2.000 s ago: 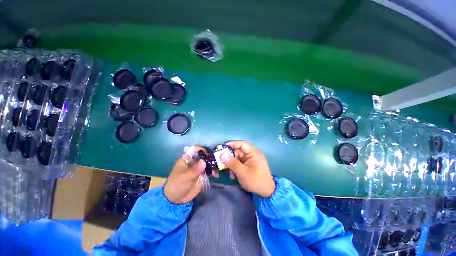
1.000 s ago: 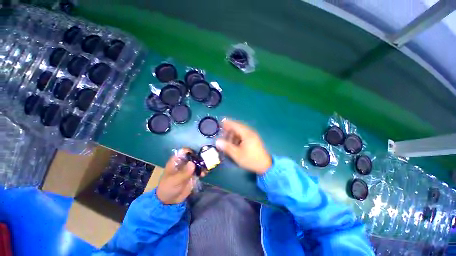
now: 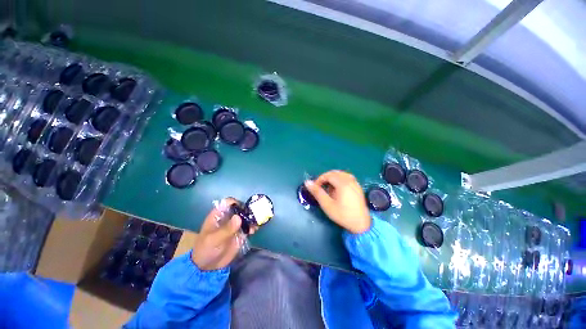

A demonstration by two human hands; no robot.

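Note:
My left hand (image 3: 220, 236) is near the bench's front edge and holds a round black part with a pale square label (image 3: 260, 210), with crinkled clear film and another dark piece at the fingers. My right hand (image 3: 340, 198) is over the bench to the right, its fingertips on a round black disc (image 3: 307, 195) at the bench surface. Part of that disc is hidden by the fingers. A cluster of several black discs (image 3: 207, 160) in clear film lies behind my left hand. Another group of discs (image 3: 378, 198) lies right of my right hand.
A blister tray with dark discs (image 3: 77, 110) is at the left. A mostly glassy blister tray (image 3: 488, 247) is at the right. An open cardboard carton (image 3: 67, 247) holding discs stands below the bench edge. A filmed disc (image 3: 270, 89) lies on the bright green strip. A white post (image 3: 527, 168) juts in at right.
My right hand has left the labelled part and moved right with the single disc from in front of the cluster. My left hand still holds the labelled part. The camera view has turned.

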